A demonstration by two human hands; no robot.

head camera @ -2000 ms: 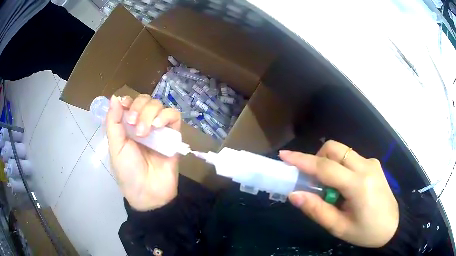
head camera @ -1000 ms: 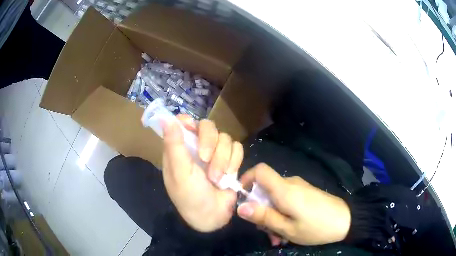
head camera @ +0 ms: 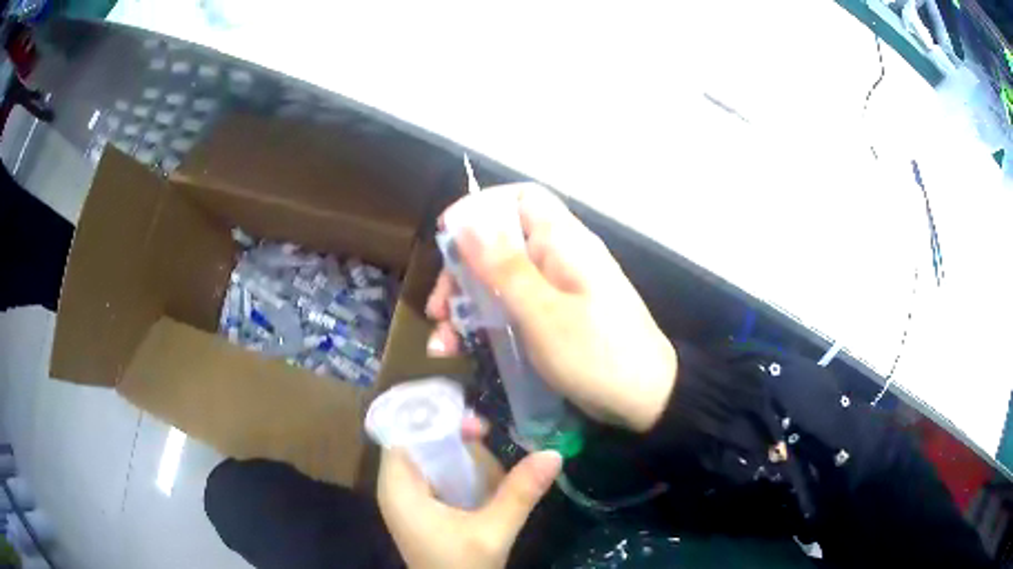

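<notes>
My right hand [head camera: 567, 300] is wrapped around a clear syringe barrel [head camera: 520, 372] with a green cap [head camera: 558, 438] at its lower end. A thin pale tip [head camera: 471, 175] points up above the hand. My left hand [head camera: 467, 522] holds a second, whitish syringe barrel [head camera: 439, 445], its wide flanged end facing up toward the camera; its nozzle end is hidden. My left thumb is at the green cap, and the two barrels are apart. A thin clear hose [head camera: 611, 502] runs from near the green cap.
An open cardboard carton [head camera: 222, 389] with many small labelled tubes [head camera: 306, 311] stands left of my hands. The white-covered bench [head camera: 622, 100] curves across the top and right, with thin tweezers [head camera: 728, 108], a dark pick [head camera: 925, 200] and a thin cord [head camera: 913, 322] on it.
The barrels have come apart. My right hand has risen with the green-capped barrel, its tip now upward. My left hand has moved down with the other barrel. The view has shifted toward the bench.
</notes>
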